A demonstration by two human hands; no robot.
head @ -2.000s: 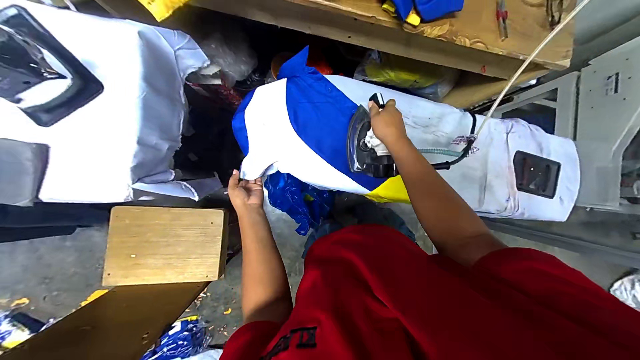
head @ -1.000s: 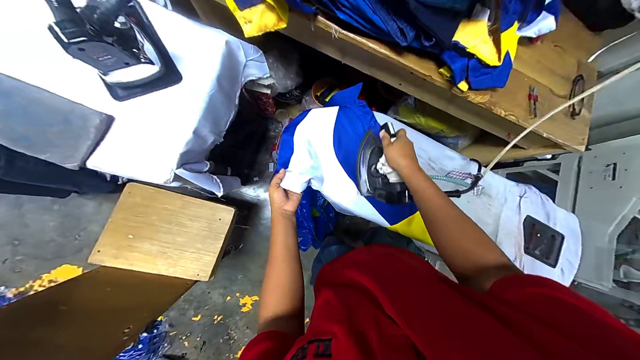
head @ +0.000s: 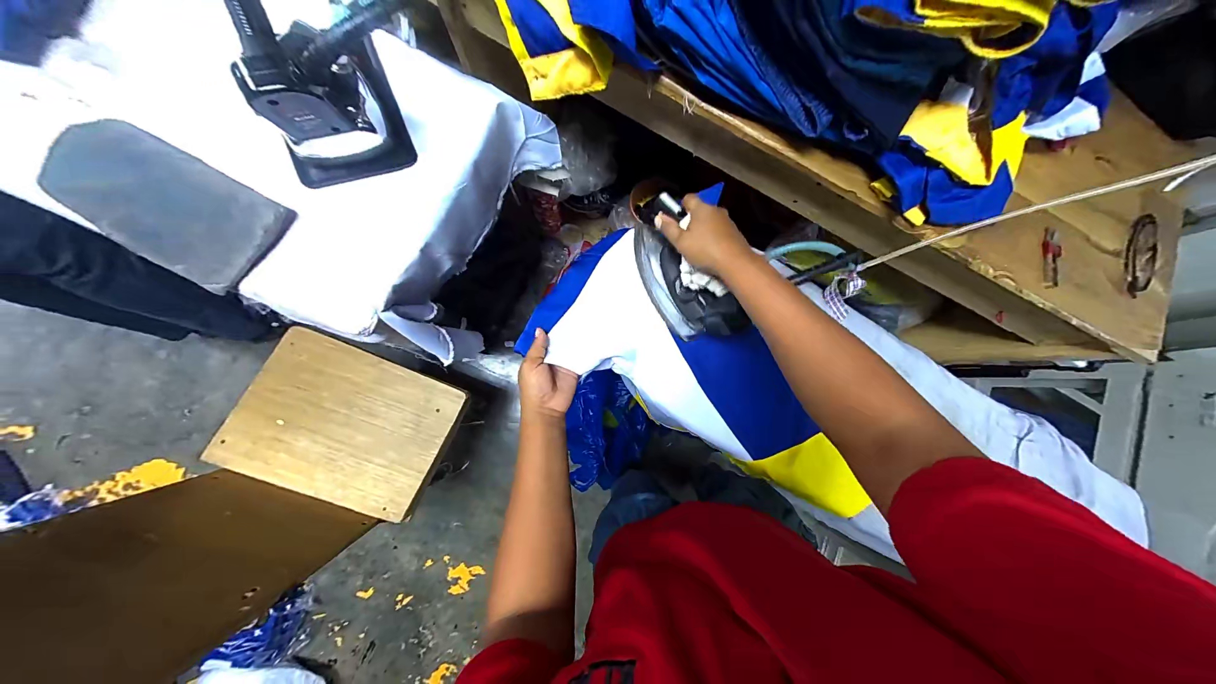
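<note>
My right hand grips the handle of a steam iron, which rests on a blue, white and yellow garment. The garment lies over a long padded ironing board with a white cover. With my left hand I pinch the garment's white and blue edge at the board's left end. A hose and a dark cord run from the iron toward the right. The iron's soleplate is hidden against the cloth.
A second iron stands on a white-covered table at upper left, with a person's dark-trousered legs beside it. A wooden bench holds piled garments and red-handled snips. A wooden board is at lower left. A pale cord crosses at right.
The iron in my right hand has moved along the garment toward its far left end, nearer the blue edge. My left hand still holds the garment's edge. The view has shifted.
</note>
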